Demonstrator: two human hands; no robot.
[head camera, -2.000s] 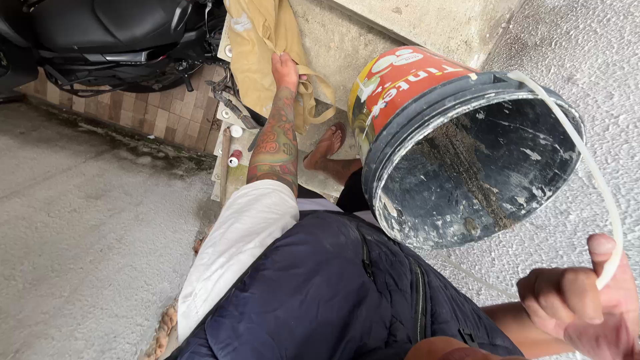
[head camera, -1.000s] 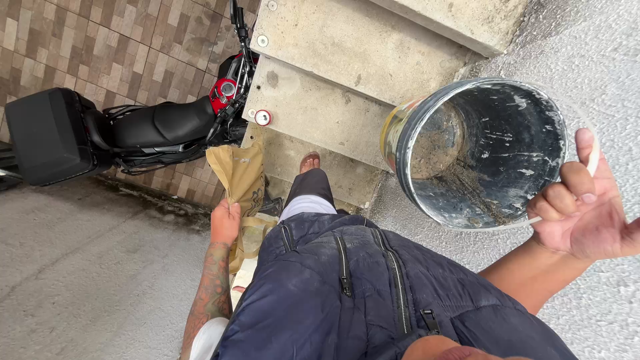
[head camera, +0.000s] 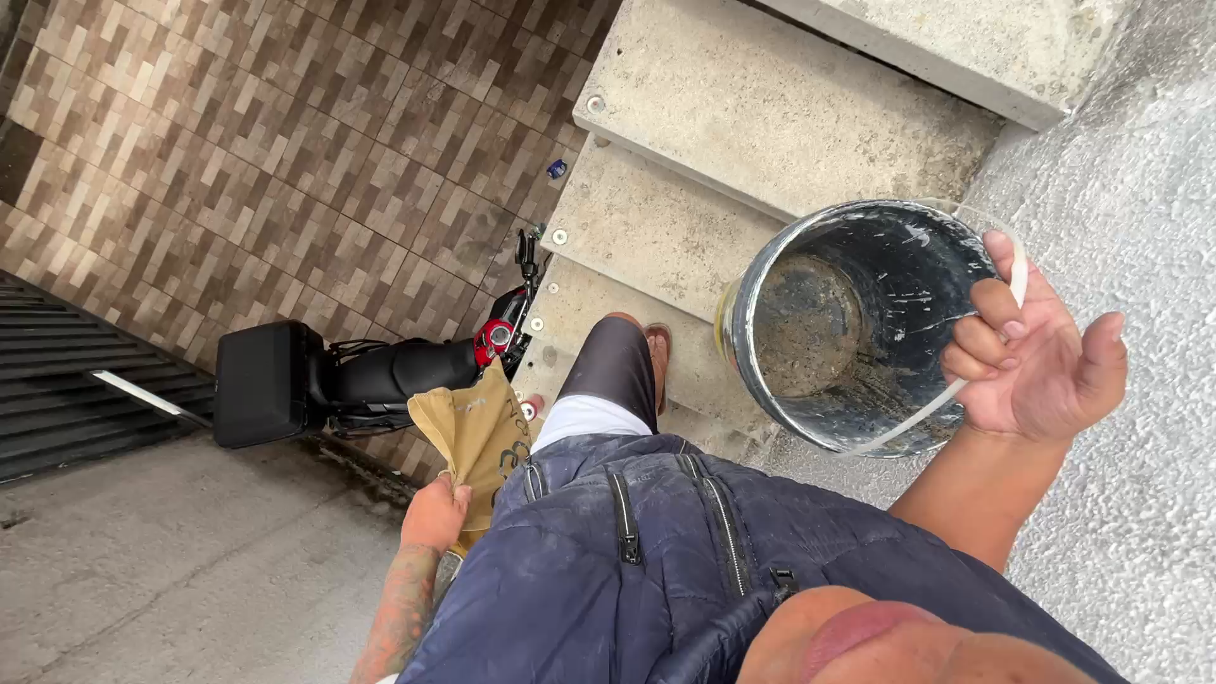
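My right hand (head camera: 1021, 351) has its fingers curled round the pale handle (head camera: 902, 427) of a dark plastic bucket (head camera: 860, 328), with the thumb held away. The bucket hangs tilted with its mouth toward me; dried, gritty residue coats its bottom and part of the inner wall. On the left side, my left hand (head camera: 437, 513) grips the edge of a tan cloth (head camera: 475, 432) that bears dark writing. The cloth hangs in folds beside my leg, and its lower part is hidden behind my navy puffer garment.
Concrete stairs (head camera: 779, 104) run beside a rough textured wall (head camera: 1130, 475). My sandalled foot (head camera: 657, 366) stands on a step. A red-topped can (head camera: 530, 408) is near the step's edge. Beyond are a black motorcycle with top case (head camera: 266, 383), tiled floor (head camera: 332, 152) and a dark slatted gate (head camera: 85, 370).
The view has swung widely, bringing the tiled floor and more stairs in. The bucket's mouth now faces me more, showing its bottom. Both hands keep hold of the handle and the cloth.
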